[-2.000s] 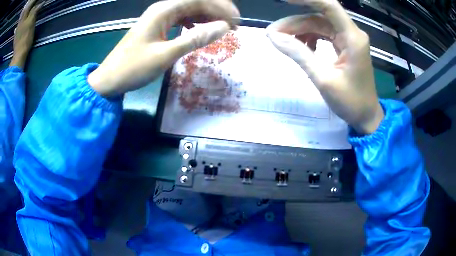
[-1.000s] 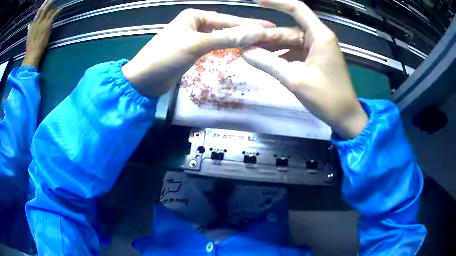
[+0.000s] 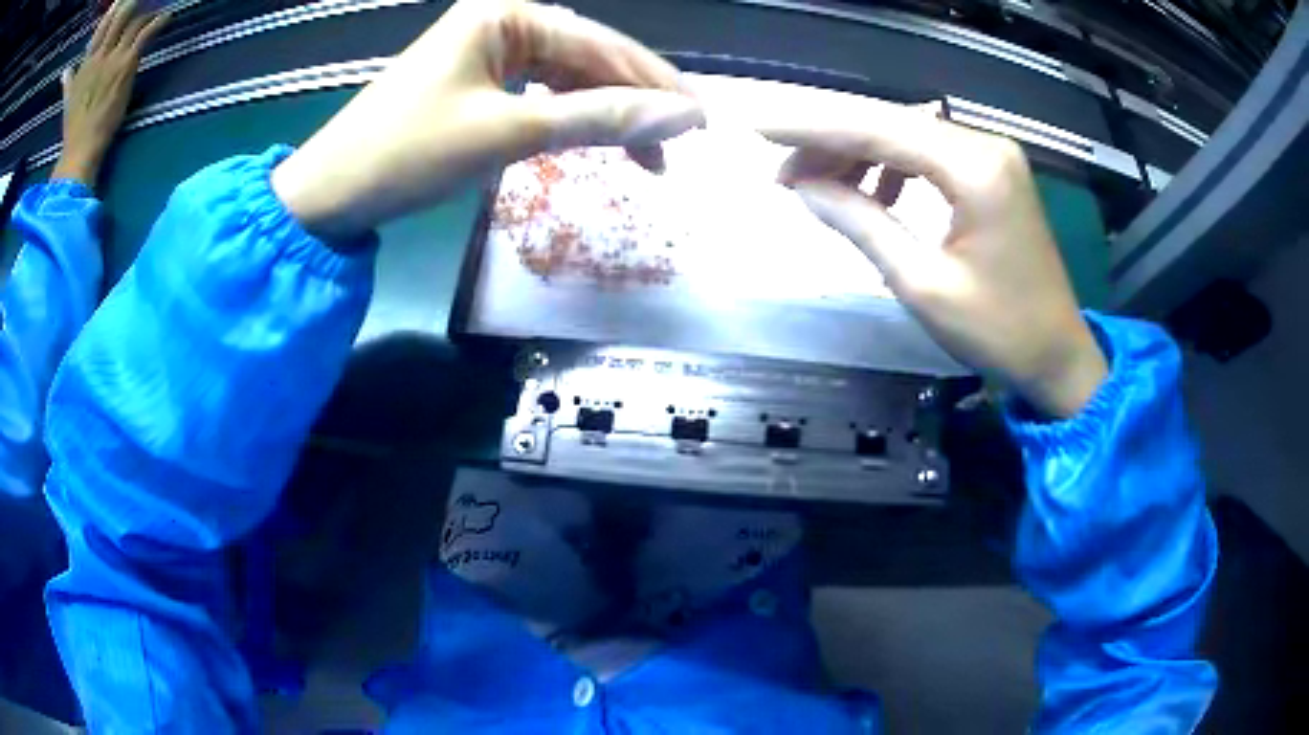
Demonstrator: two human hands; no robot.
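Observation:
A white tray (image 3: 804,319) with a dark rim lies in front of me. Small orange-red parts (image 3: 574,237) are scattered over its left side. A long dark metal fixture (image 3: 732,467) with four black nests lies along its near edge. My left hand (image 3: 495,115) is raised over the tray's upper left, thumb and fingertips close together. My right hand (image 3: 948,230) is over the tray's right side, its thumb and fingertips near each other. The two hands are apart. Glare hides whether anything tiny is between the fingertips.
Another person's hand (image 3: 101,86) and blue sleeve are at the far left, on the green bench (image 3: 187,187). Silvery conveyor rails (image 3: 287,94) run behind the tray. A grey machine frame (image 3: 1220,158) stands at the right.
My hands met over the tray a second ago and are now apart, left hand to the left, right hand to the right. The fixture and tray appear slightly higher and further left in view.

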